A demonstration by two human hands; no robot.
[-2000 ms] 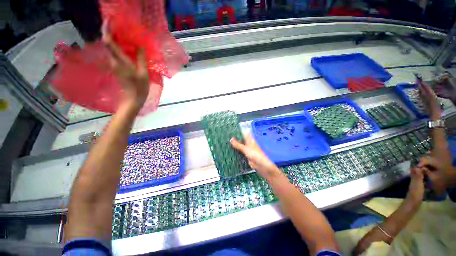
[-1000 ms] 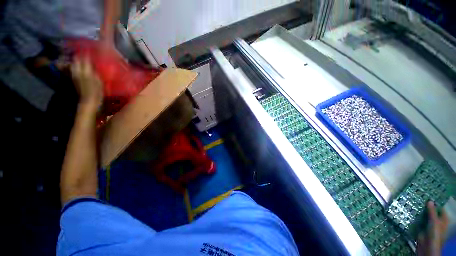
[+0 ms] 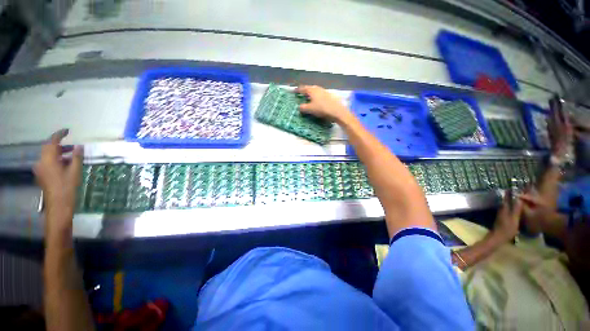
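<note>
My right hand (image 3: 322, 105) rests on a green circuit board panel (image 3: 284, 115) lying tilted on the pale ledge, fingers over its upper edge. My left hand (image 3: 59, 169) is empty, fingers apart, over the left end of the rail. A row of green board panels (image 3: 207, 185) lies along the conveyor rail (image 3: 194, 223). A full parts tray (image 3: 243, 110), blue and heaped with silvery pieces, sits on the ledge left of the loose panel. A sparse parts tray (image 3: 394, 151), blue with dark pieces, sits to its right.
Further right are another parts tray (image 3: 484, 123) with a green board on it, and a panel (image 3: 508, 132). A blue tray (image 3: 475, 58) and red patch (image 3: 495, 85) lie behind. Another person's hands (image 3: 511, 213) work at the right; more hands (image 3: 561, 132) are beyond. Something red (image 3: 145, 315) is on the floor.
The view has swung from the carton back to the line. My left hand has let go of the red bag and moved over the rail's left end. My right hand stays at the loose panel.
</note>
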